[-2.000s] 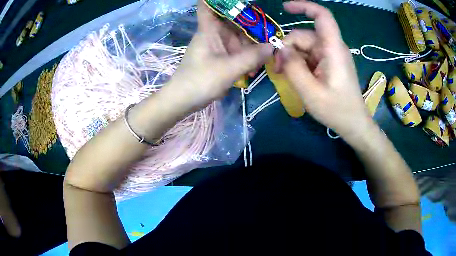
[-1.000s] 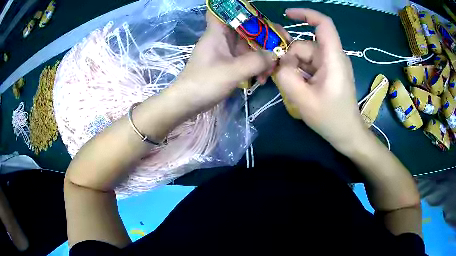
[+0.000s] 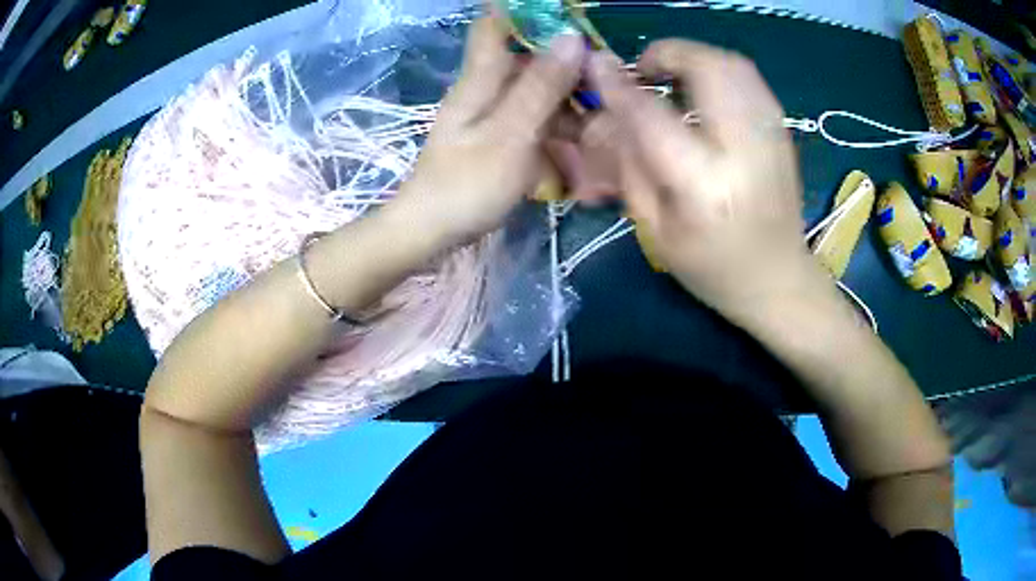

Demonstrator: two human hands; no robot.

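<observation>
My left hand (image 3: pixel 489 142) holds an open yellow shell with a green circuit board (image 3: pixel 539 18) at the top edge of the view. My right hand (image 3: pixel 716 170) is at the shell's near end, its fingers blurred and close to the left fingers. A bit of the blue component (image 3: pixel 587 99) shows between the hands; the rest of the shell is hidden by fingers. Whether the right fingers grip anything is hidden. A flat yellow cover is mostly hidden below the right hand. White cords (image 3: pixel 596 245) lie on the bench beside it.
A large bundle of pale cords (image 3: pixel 216 193) in a clear bag lies left. Small yellow parts (image 3: pixel 97 267) are heaped at far left. Yellow units (image 3: pixel 912 241) and stacked covers (image 3: pixel 934 74) lie right. A separate cover (image 3: pixel 843 227) with cord lies nearer. Another person's arm (image 3: pixel 28 522) shows lower left.
The right fingers have moved up and left over the shell, now covering most of its wires and blue component. The shell sits slightly higher, more cut off by the top edge.
</observation>
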